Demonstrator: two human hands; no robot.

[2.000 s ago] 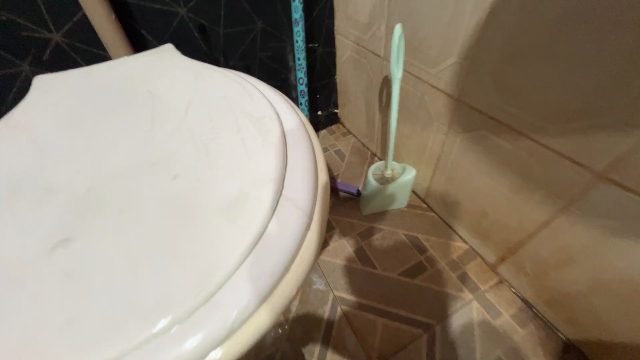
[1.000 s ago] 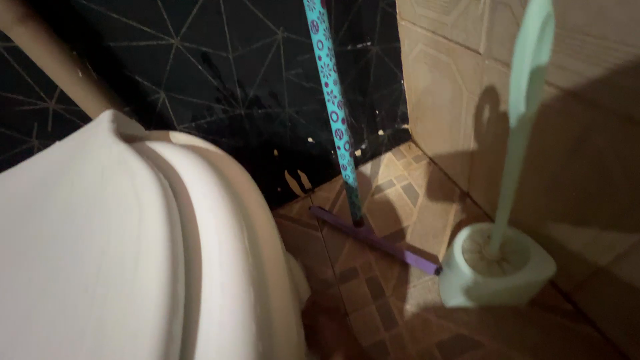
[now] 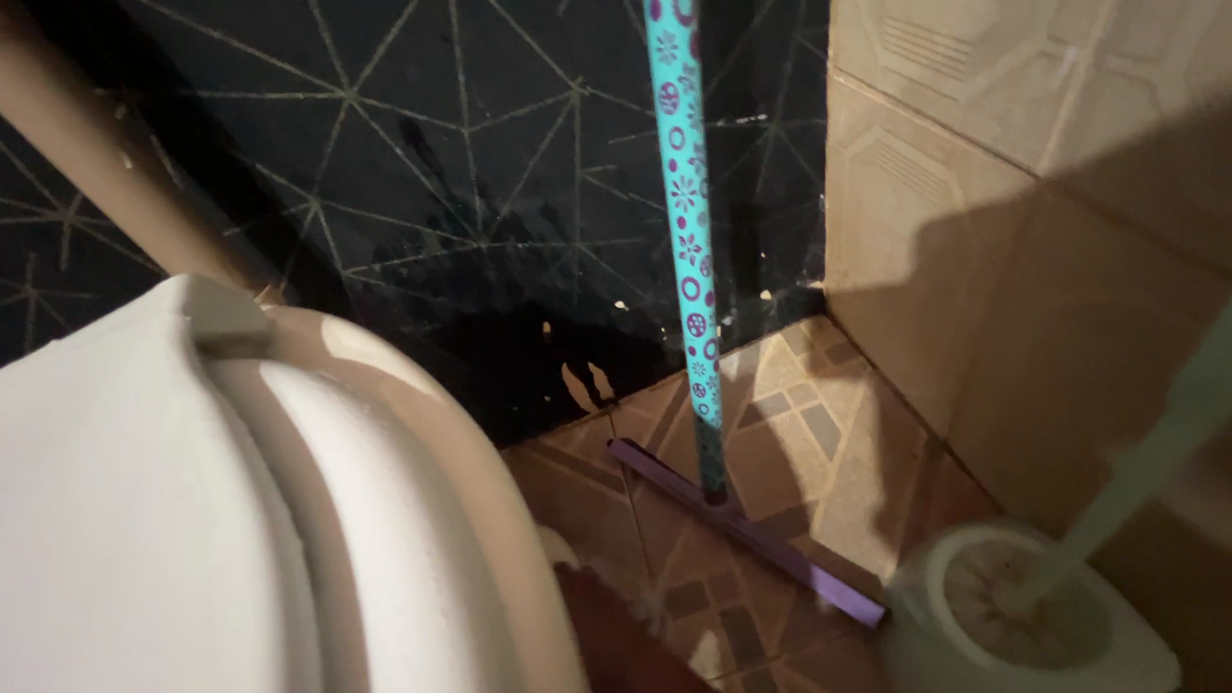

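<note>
Neither my left hand nor my right hand can be made out. A white toilet lid (image 3: pixel 125 500) lies lowered over the seat and the bowl rim (image 3: pixel 481 481) at the left. A squeegee with a turquoise patterned handle (image 3: pixel 685 221) stands upright in the corner, its purple blade (image 3: pixel 770 553) on the floor. Close to the blade's right end is a pale green toilet brush (image 3: pixel 1145 481) in its holder (image 3: pixel 1136 635). A dark reddish-brown shape (image 3: pixel 626 635) shows beside the bowl at the bottom; I cannot tell what it is.
A black tiled wall (image 3: pixel 433 164) with thin pale lines stands behind. Beige tiles cover the wall (image 3: pixel 962 366) at the right. A beige pipe (image 3: pixel 115 164) slants down behind the toilet. Brown patterned tiles make up the floor (image 3: pixel 770 414), with a shadow across part of it.
The view has moved in closer to the corner. More of the squeegee's blade and handle shows than two seconds ago. The brush and holder now stand partly outside the right edge.
</note>
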